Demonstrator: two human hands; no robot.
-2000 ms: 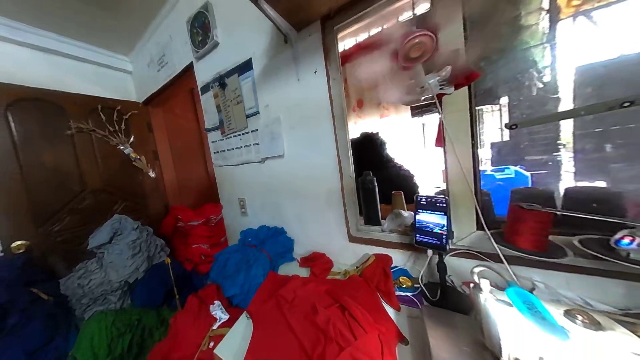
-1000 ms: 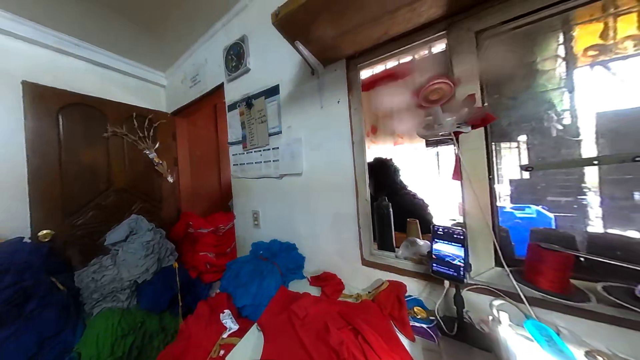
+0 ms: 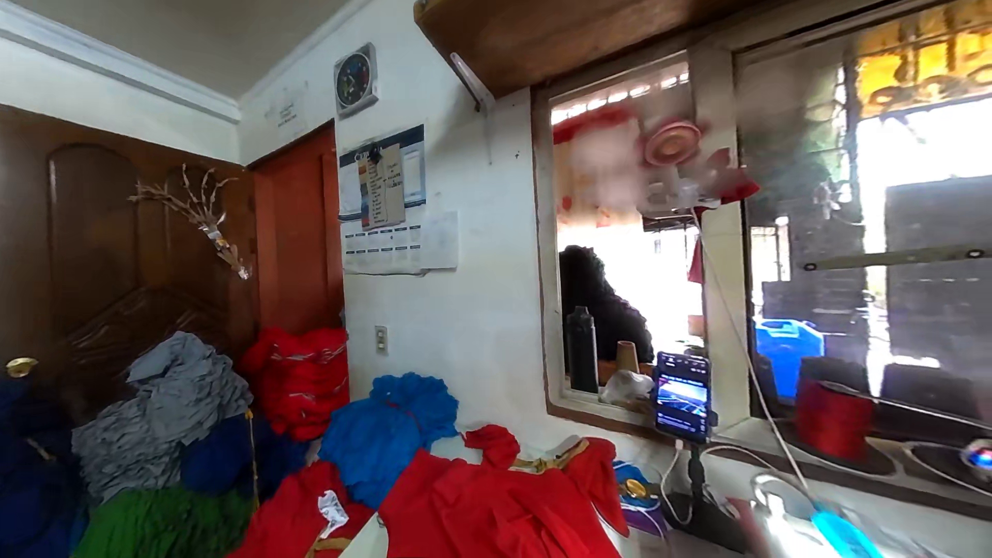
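Observation:
Neither my left hand nor my right hand shows in the head view. Nearest to me, at the bottom centre, red fabric pieces (image 3: 496,504) lie spread over a pale surface, some with tan trim. A blue bundle of cloth (image 3: 387,434) rests behind them. To the right stands a smartphone (image 3: 682,397) with a lit screen, upright on a holder with white cables beside it. A red thread spool (image 3: 835,418) sits by the window, and a bright blue object (image 3: 845,535) is blurred at the bottom right.
Grey cloth (image 3: 167,411), green cloth (image 3: 167,523) and stacked red bundles (image 3: 302,380) are heaped at the left before a wooden door (image 3: 101,256). A brown shelf (image 3: 527,39) juts out overhead. Behind the window frame (image 3: 721,287) are a dark bottle (image 3: 581,350) and a dark-haired person, partly seen.
The view shifts somewhat up and left between the first and second frames. Nothing else has plainly changed.

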